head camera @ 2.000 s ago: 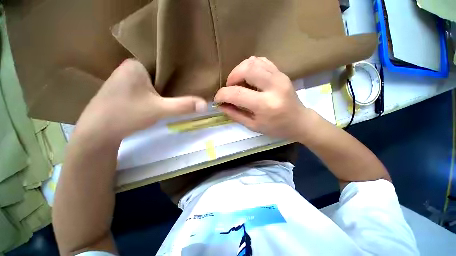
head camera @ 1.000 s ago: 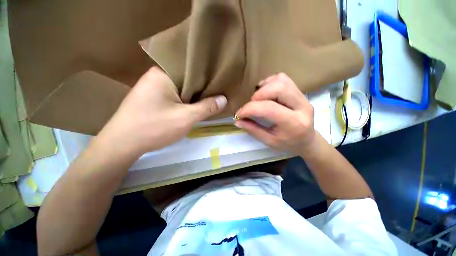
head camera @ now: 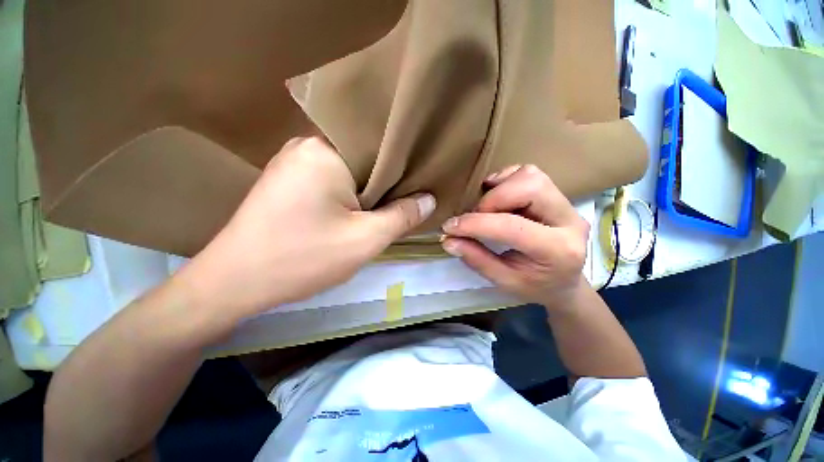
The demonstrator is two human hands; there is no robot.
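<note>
The brown panel (head camera: pixel 244 81) lies in folds over the board and fills the upper left and middle. A seam (head camera: pixel 495 108) runs down it towards my right hand. My left hand (head camera: pixel 307 230) grips the panel's near edge, thumb on top, fingers hidden beneath. My right hand (head camera: pixel 529 235) pinches a tiny gold-brown fitting (head camera: pixel 444 238) between thumb and index finger, just right of my left thumb and near the panel's edge. Its other fingers are curled; whether they hold anything else is hidden. Yellow tape (head camera: pixel 395 301) is stuck on the white board (head camera: pixel 434 277).
A pale tape roll (head camera: pixel 640 231) stands right of my right hand, with a slim black object (head camera: pixel 648 257) beside it. A blue tray (head camera: pixel 669 171) with a pale sheet lies farther right. Olive-green pieces (head camera: pixel 777 108) lie at far right and left. The bench edge is close to my body.
The view has shifted, so the bench items appear lower and further left. The panel is bunched more beside the seam. My left thumb now presses on the panel; my right hand still pinches the fitting.
</note>
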